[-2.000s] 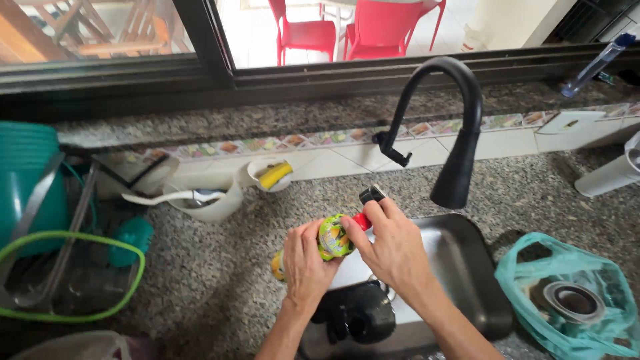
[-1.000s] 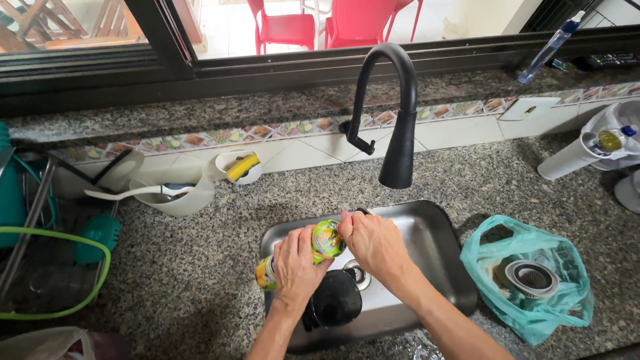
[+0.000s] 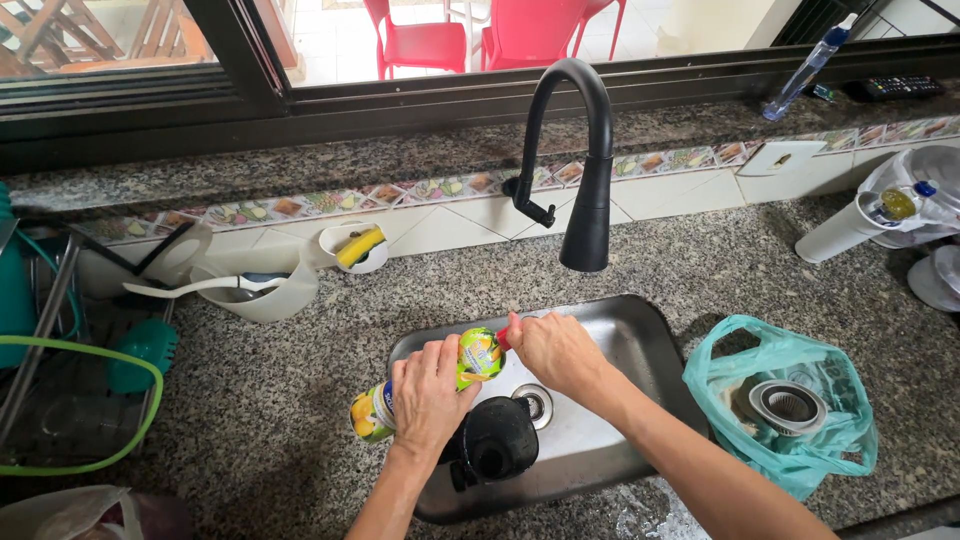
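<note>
My left hand (image 3: 431, 397) is wrapped around a printed bottle (image 3: 480, 354) with fruit pictures in yellow and green, tilted over the left rim of the sink. At the bottle's upper end, my right hand (image 3: 559, 352) grips a small red item (image 3: 503, 339), mostly covered by the fingers; its kind is unclear. Below the hands, a black plastic container (image 3: 501, 442) lies in the stainless steel sink (image 3: 645, 337), left of the drain strainer (image 3: 534, 405).
A black faucet (image 3: 589, 210) arches above the sink. On the right, a teal plastic bag (image 3: 840, 390) holds a round filter (image 3: 787, 407). Leftward are a sponge (image 3: 360, 246) in a white holder, a utensil tub (image 3: 262, 300) and a dish rack (image 3: 45, 330).
The black part seen at my right fingers two seconds ago is hidden now. Both hands remain at the bottle. The view has shifted, showing more of the counter on the right.
</note>
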